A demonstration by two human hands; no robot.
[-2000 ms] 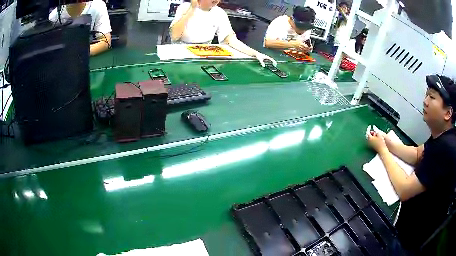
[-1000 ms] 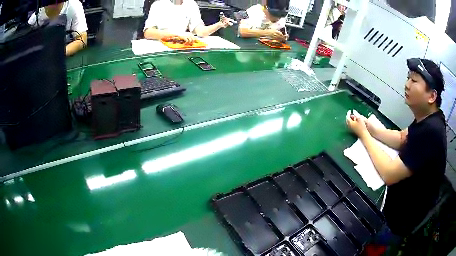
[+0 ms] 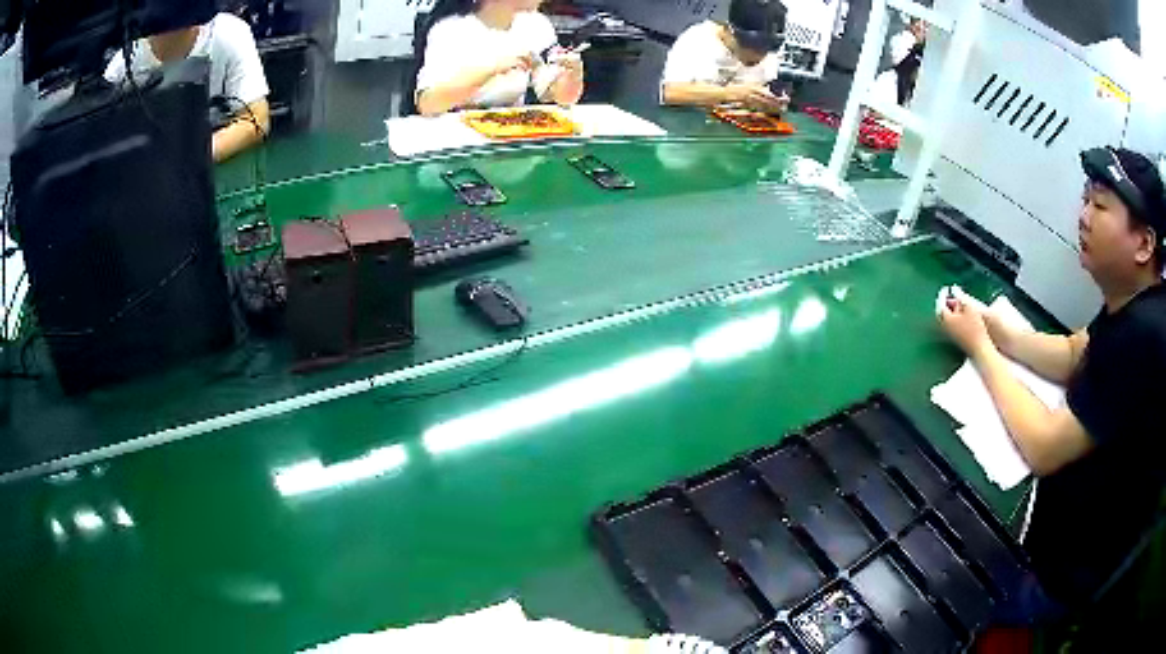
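Neither of my hands is clearly in the picture. A black parts tray lies on the green mat at the lower right, with rows of long pockets. Two pockets near the bottom edge hold phone middle frames, one of them cut off by the edge. The white work sheet shows at the bottom edge. A small pale, ridged shape at the sheet's right end is cut off, and I cannot tell what it is.
Dark red-brown speakers, a mouse and a keyboard stand beyond a pale strip. A tall black box is at left. Loose frames lie farther back. A person in black sits at right; others sit across the bench.
The view has swung left and back again. Across the bench, a person's hand has drawn back from a frame and both hands are now raised together. More of the white sheet shows.
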